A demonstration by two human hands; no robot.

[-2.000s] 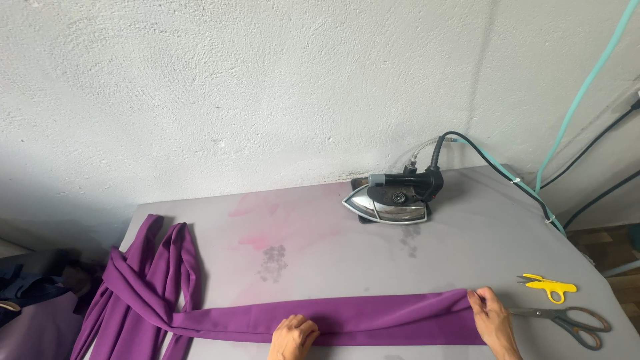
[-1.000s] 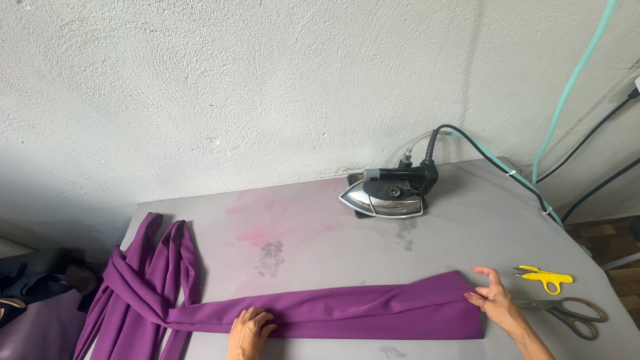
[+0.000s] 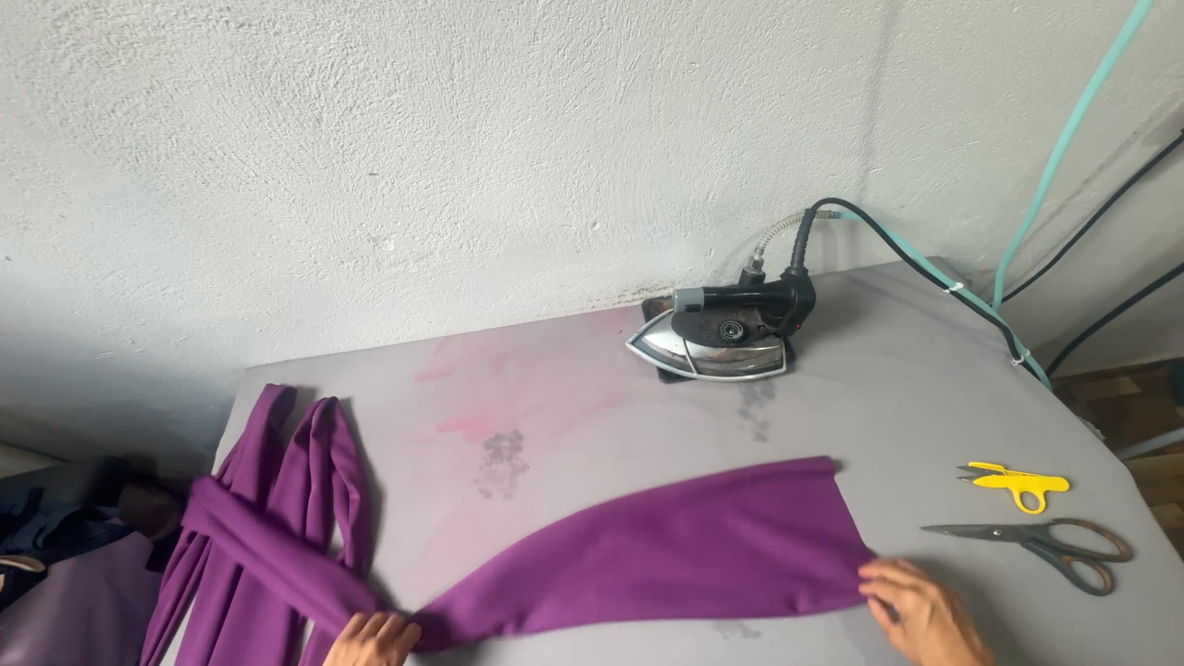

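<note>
A long piece of purple fabric [image 3: 666,546] lies across the grey padded ironing table [image 3: 592,435]. My left hand [image 3: 375,638] is closed on the bunched part of it at the bottom left, where the strip narrows. At its wide right end, my right hand [image 3: 916,601] pinches the lower corner between thumb and fingers. More of the purple fabric lies in loose, overlapping folds [image 3: 268,546] on the left of the table and drapes toward the near edge.
A steam iron [image 3: 726,338] rests on a dark pad near the wall, its black cable and turquoise hose [image 3: 1064,139] running right. Yellow thread snips [image 3: 1022,483] and dark-handled scissors [image 3: 1045,546] lie to the right. Dark and purple cloths [image 3: 74,592] are at the far left.
My left hand has moved left along the fabric, toward the folded part. The wide end has spread and its upper edge now curves. My right hand's fingers have closed on the corner.
</note>
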